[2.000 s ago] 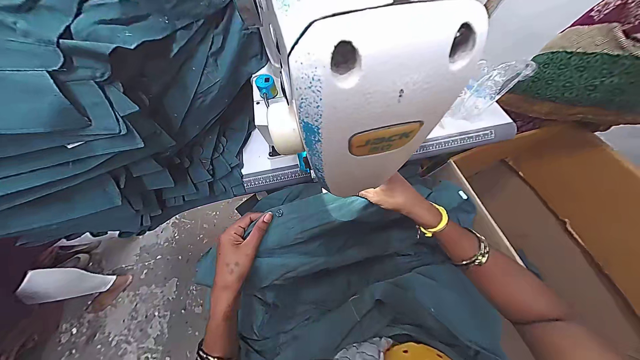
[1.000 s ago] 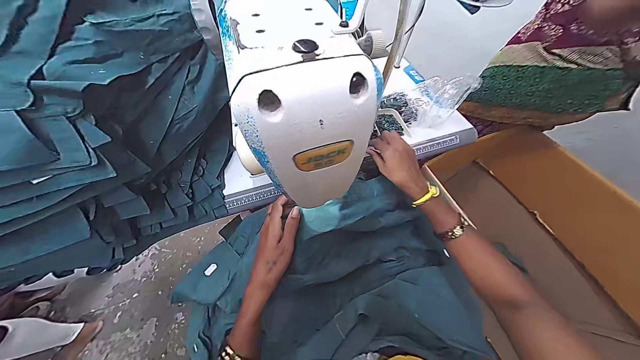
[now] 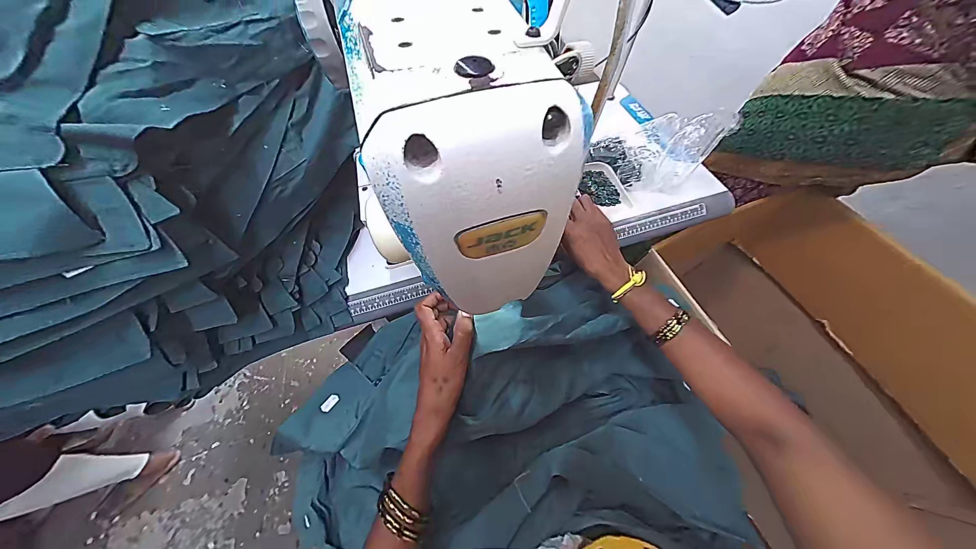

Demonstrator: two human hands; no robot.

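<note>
A white Jack sewing machine head [image 3: 488, 175] stands over a dark teal garment [image 3: 549, 381], which hangs from the machine bed down over my lap. My left hand [image 3: 444, 335] pinches the garment's edge just left of the machine's lower front, thumb and fingers together. On the right of the machine head, my right hand [image 3: 593, 238] reaches to the bed beside a small white tray of dark buttons [image 3: 601, 187]; its fingertips are partly hidden, and what they touch cannot be told. The needle area is hidden behind the machine head.
Stacked teal fabric pieces [image 3: 84, 282] fill the left side. A clear plastic bag [image 3: 679, 149] lies on the white machine table [image 3: 667, 217]. An open cardboard box [image 3: 846, 305] stands at the right. Another person's foot [image 3: 156, 469] shows at lower left, and patterned cloth [image 3: 854, 122] at upper right.
My right hand has moved from the garment in front of the machine to beside the button tray. My left hand has moved up against the machine's lower left side. The view has shifted.
</note>
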